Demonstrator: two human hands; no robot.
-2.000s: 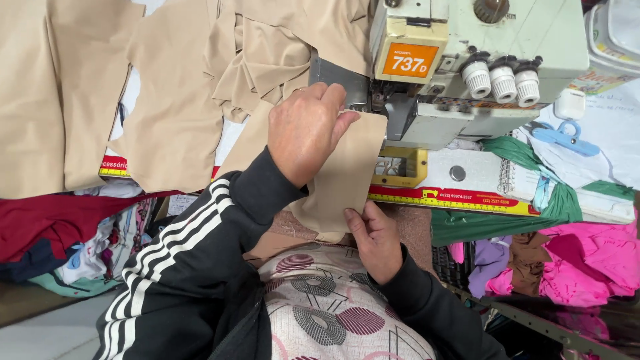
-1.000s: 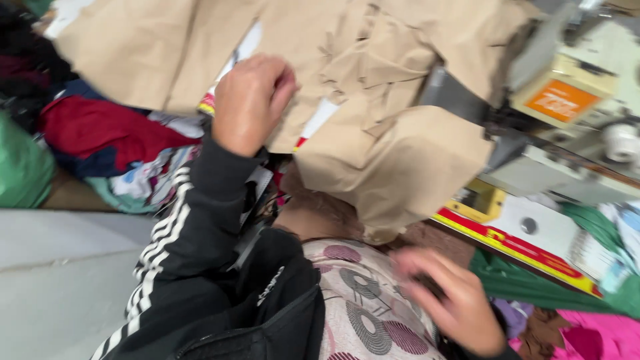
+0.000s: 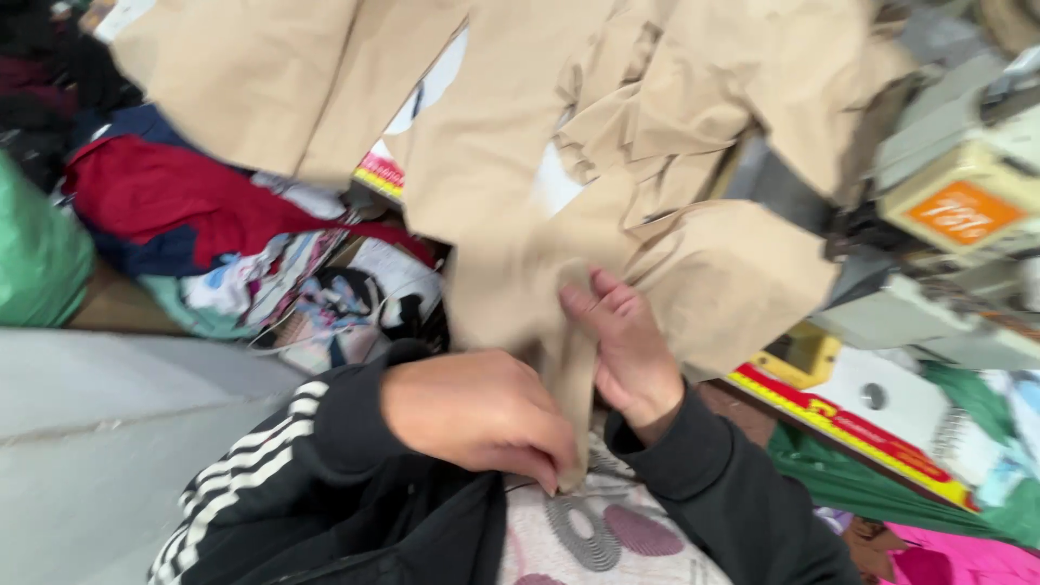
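Note:
Both my hands are on one piece of beige fabric, which hangs as a narrow fold over my lap. My left hand pinches its lower end between thumb and fingers. Higher up, my right hand grips the same fold, thumb on top. More beige fabric panels spread over the table beyond, and one loose flap reaches toward the sewing machine at the right. The machine's needle area is blurred and partly hidden.
Red and navy cloth and patterned scraps lie at the left, next to a green plastic bag. A yellow-and-red measuring strip edges the table. Green cloth and pink fabric are at the lower right.
Two seconds ago both hands were on a beige piece by the machine. One second ago they were apart; now they have come together on fabric over my lap. The view has swung left.

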